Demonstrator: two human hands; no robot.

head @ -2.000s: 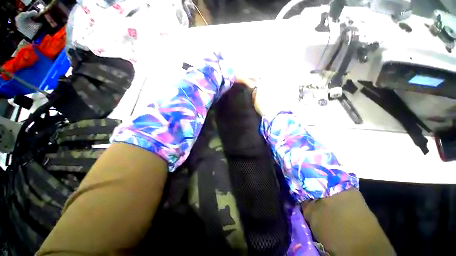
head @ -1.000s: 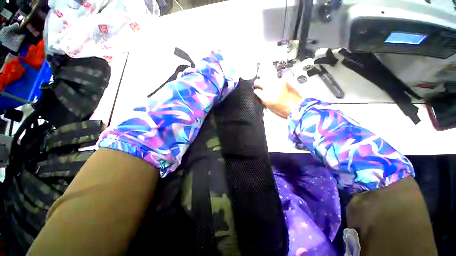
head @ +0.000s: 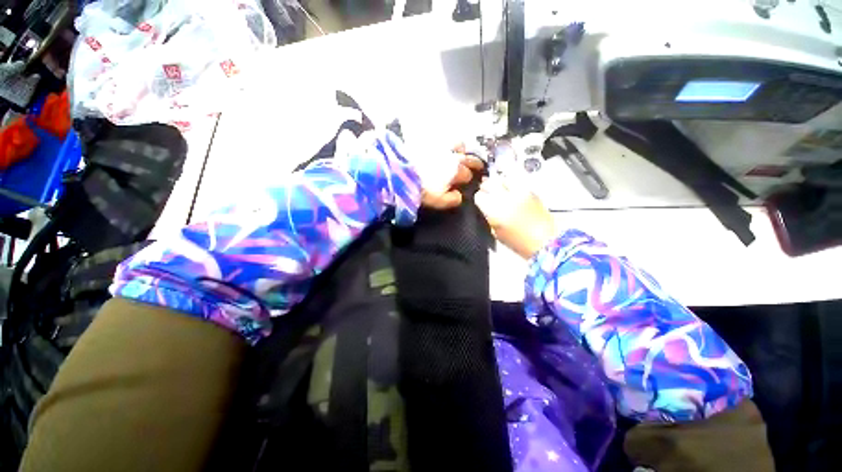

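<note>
The long padded shoulder strap [head: 448, 323], black mesh with a camouflage part beside it, runs from the lower middle up to the needle area of the white sewing machine [head: 637, 37]. My left hand [head: 451, 184] has its fingers curled on the strap's upper end, with a small dark loop at the fingertips. My right hand [head: 510, 210] pinches the right side of the same end. The fingertips of both hands are close together, just in front of the presser foot [head: 499, 147]. Glare hides the exact contact there.
A thin black webbing strap [head: 349, 115] lies beyond my left sleeve. Loose black webbing [head: 679, 171] and a dark tool [head: 583, 171] lie right of the needle, a dark phone [head: 808, 221] at far right. Camouflage pieces [head: 129, 180], a plastic bag [head: 152, 64] and a blue bin [head: 42, 171] are at left.
The view has shifted toward the machine. The left fingers, hidden before, now show curled at the strap's end. The right hand has come from the strap's side to near the needle.
</note>
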